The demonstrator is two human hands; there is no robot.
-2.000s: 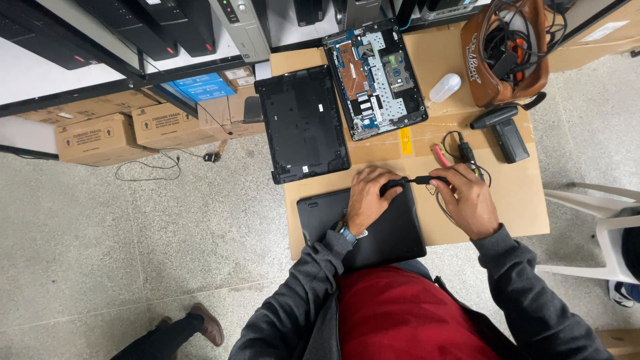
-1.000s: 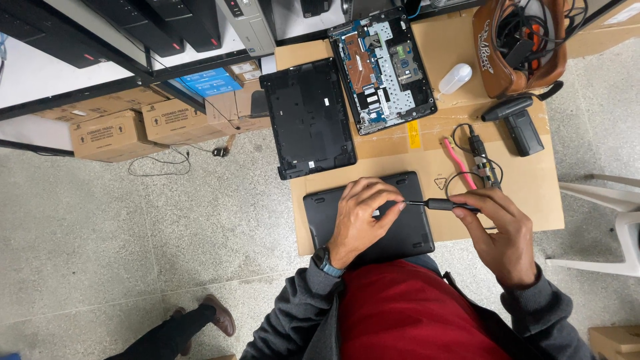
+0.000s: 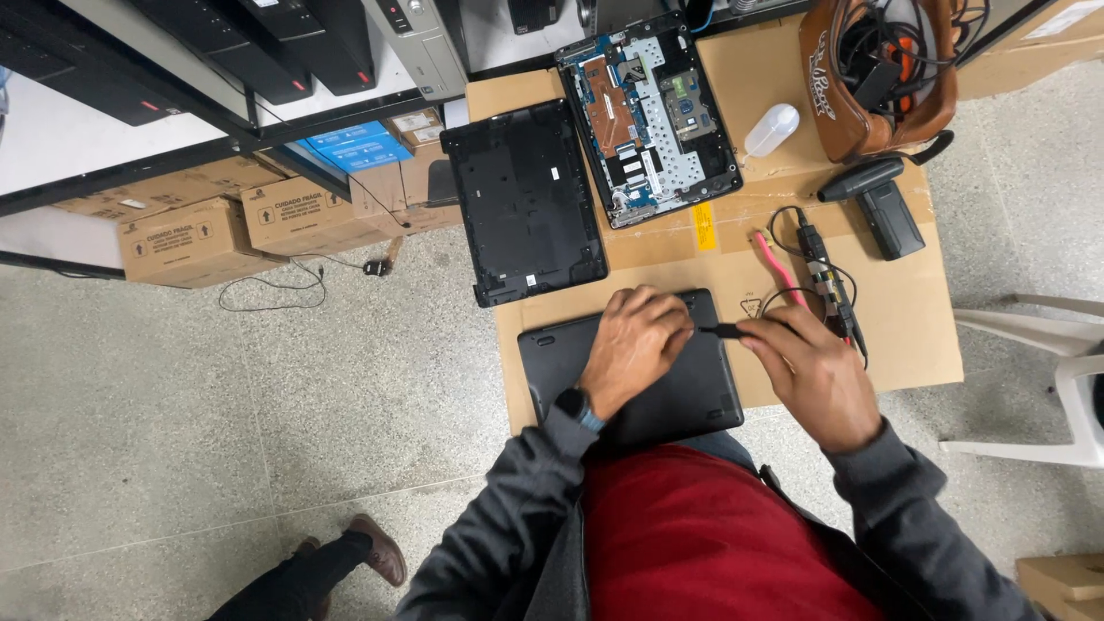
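My right hand [image 3: 815, 371] holds a slim black tool or connector [image 3: 723, 331], whose tip points at my left hand. Curled over a closed black laptop [image 3: 664, 379], my left hand [image 3: 640, 341] has its thumb and fingertips together; whether something small is between them cannot be told. Beyond the laptop lie a detached black laptop bottom cover [image 3: 526, 203] and an opened laptop [image 3: 651, 121] with its boards showing. A pink-handled brush or similar tool [image 3: 780, 269] and a black cabled device with a taped body [image 3: 828, 285] lie by my right hand.
On the cardboard surface [image 3: 914, 345] are a translucent bottle [image 3: 772, 129], a black handheld tool [image 3: 888, 216] and a brown bag [image 3: 824, 95] of cables. Computer towers [image 3: 423, 43] fill the shelf; cartons [image 3: 185, 241] sit beneath. A white chair [image 3: 1078, 379] stands right; another person's shoe [image 3: 379, 549] shows lower left.
Two seconds ago my hands were close together with a black item between them. Since then my right hand has moved away to the right, still holding the black item.
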